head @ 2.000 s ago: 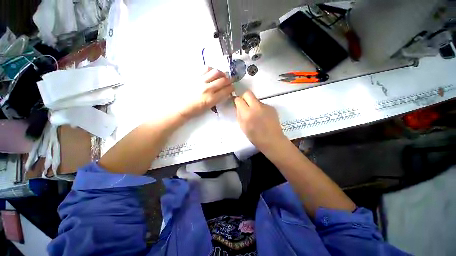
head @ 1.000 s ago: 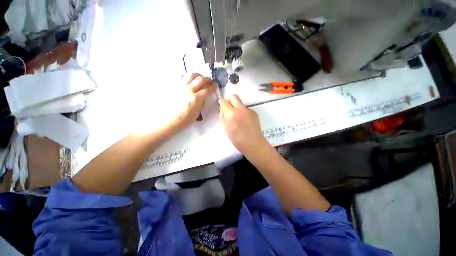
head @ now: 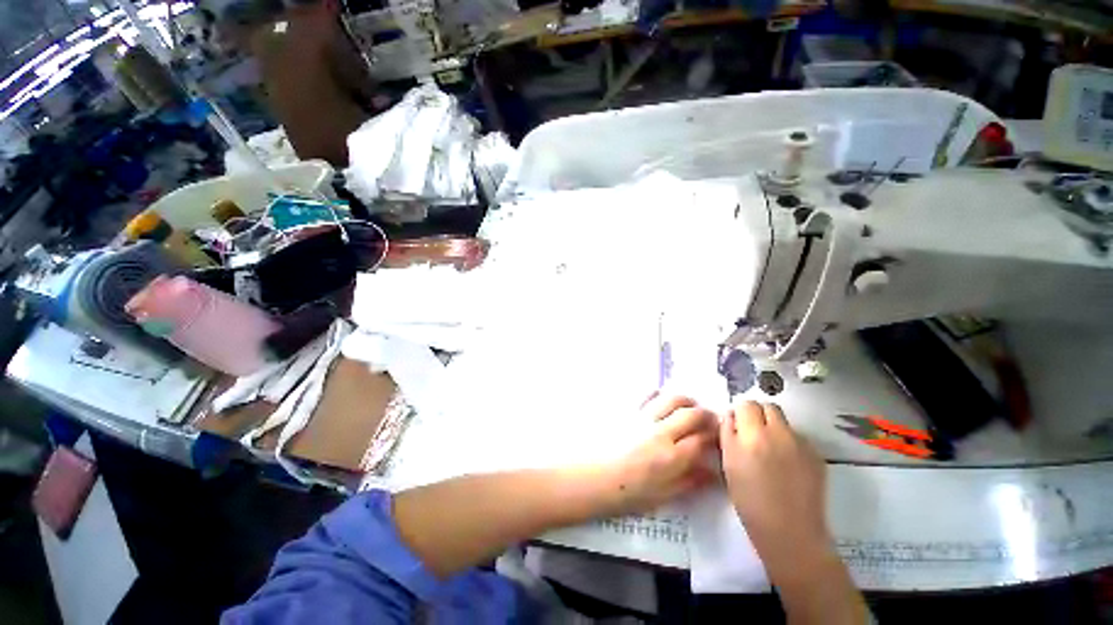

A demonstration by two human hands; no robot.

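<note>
A small white fabric piece (head: 725, 547) hangs over the table's front edge below my hands and is hard to tell from the bright table. My left hand (head: 674, 454) pinches its upper part with bent fingers. My right hand (head: 771, 470) is beside it, fingertips close together on the same piece. Both hands are just in front of the needle area of the sewing machine (head: 964, 244). The bluish needle plate (head: 737, 370) shows just beyond the fingertips. The exact grip is hidden by the fingers.
Orange-handled snips (head: 897, 435) and a black rectangle (head: 931, 379) lie right of the needle. White strips (head: 299, 393) lie over a brown board (head: 336, 421) at left. A white cloth heap (head: 415, 147) stands beyond, near a person in brown (head: 305, 79). A pink roll (head: 205, 322) lies far left.
The view has tilted up and turned left, so the machine head and workshop behind now show. Both hands stay together on the fabric in front of the needle.
</note>
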